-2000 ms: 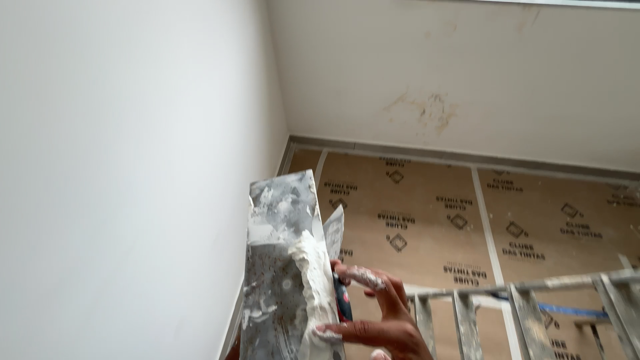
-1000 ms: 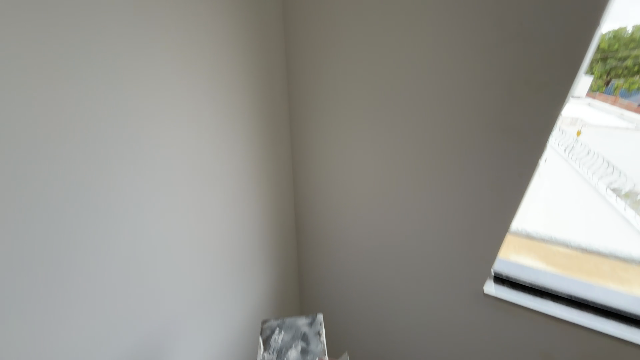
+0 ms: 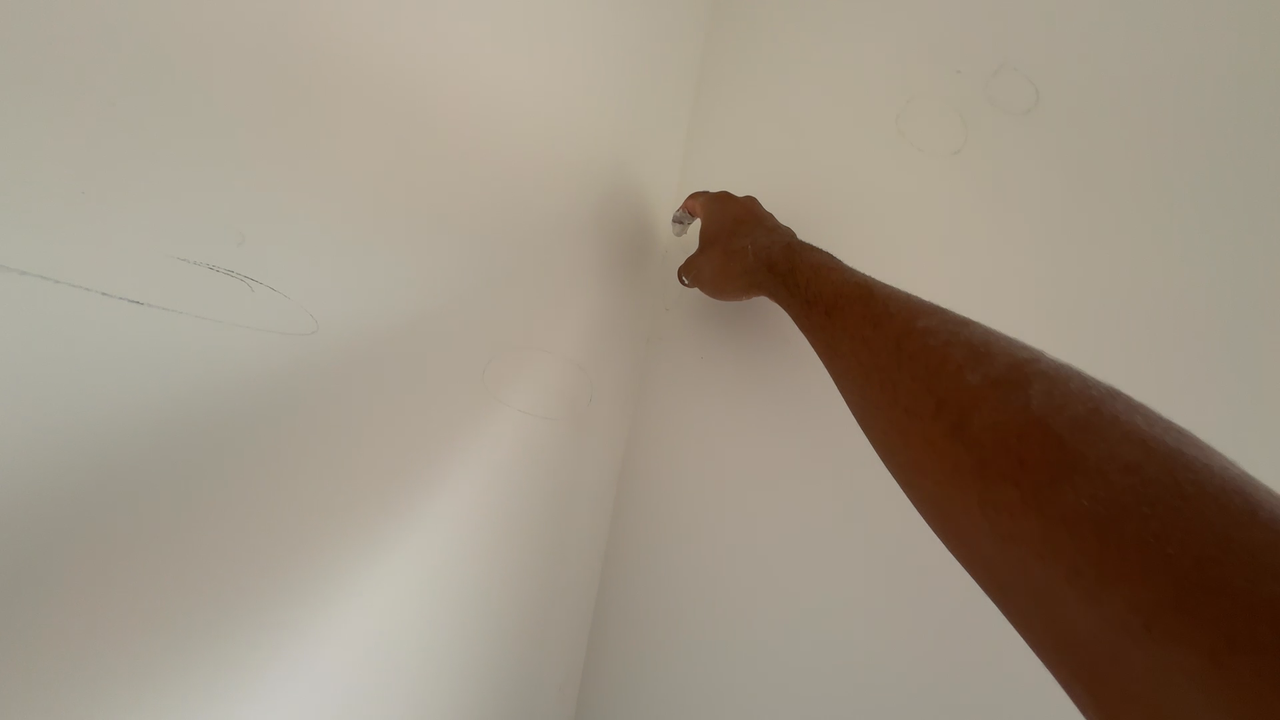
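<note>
My right hand reaches up to the corner where two pale walls meet, its arm coming in from the lower right. One fingertip carries a dab of white filler and is at or very near the corner line. Thumb and finger are apart, and I see no tool between them; the other fingers are partly hidden behind the hand. My left hand is out of view, and so is the steel blade with the white paste.
The left wall bears dark curved pencil-like strokes and a faint drawn oval. On the right wall there are two faint circles near the top. Soft shadows fall across both walls.
The view has swung far up, from the covered floor and ladder to the wall corner. My right hand, earlier at the paste-laden blade, is now raised at the corner. The blade has left the view.
</note>
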